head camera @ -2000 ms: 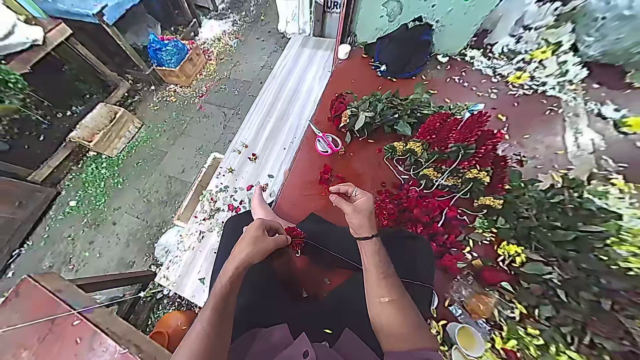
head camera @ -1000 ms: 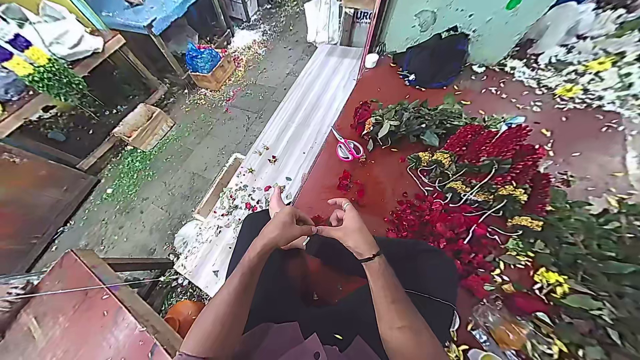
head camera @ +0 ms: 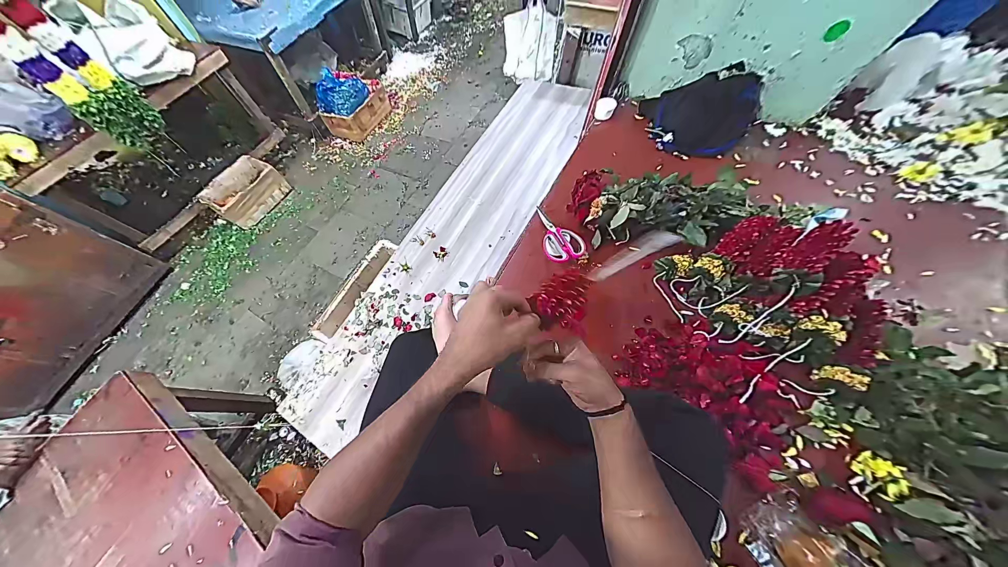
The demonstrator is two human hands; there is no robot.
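My left hand [head camera: 492, 323] and my right hand [head camera: 575, 370] are close together above my lap. A bunch of red petals or flowers [head camera: 561, 299] shows just beyond my fingers, touching or close to my left fingertips; my curled fingers hide how it is held. The right hand is motion-blurred, so its grip is unclear. Pink-handled scissors [head camera: 564, 244] lie on the red surface beyond the hands. To the right lie loose red petals [head camera: 693, 362], red flower garlands [head camera: 787, 244] with yellow flowers and white strings, and a leafy bunch with red roses [head camera: 669, 201]. A thin thread [head camera: 685, 472] crosses my right knee.
A white corrugated sheet [head camera: 504, 173] with scattered petals runs along the left edge of the red platform [head camera: 606, 173]. Leafy stems [head camera: 937, 409] and a clear plastic bag [head camera: 795, 535] lie at right. A dark blue bag [head camera: 705, 114] sits near the wall. An orange pot [head camera: 287, 488] stands lower left.
A red bunch now shows beyond my hands; two seconds ago a smaller red cluster was at my left hand. My hands, apart then, came together. The view has shifted somewhat.
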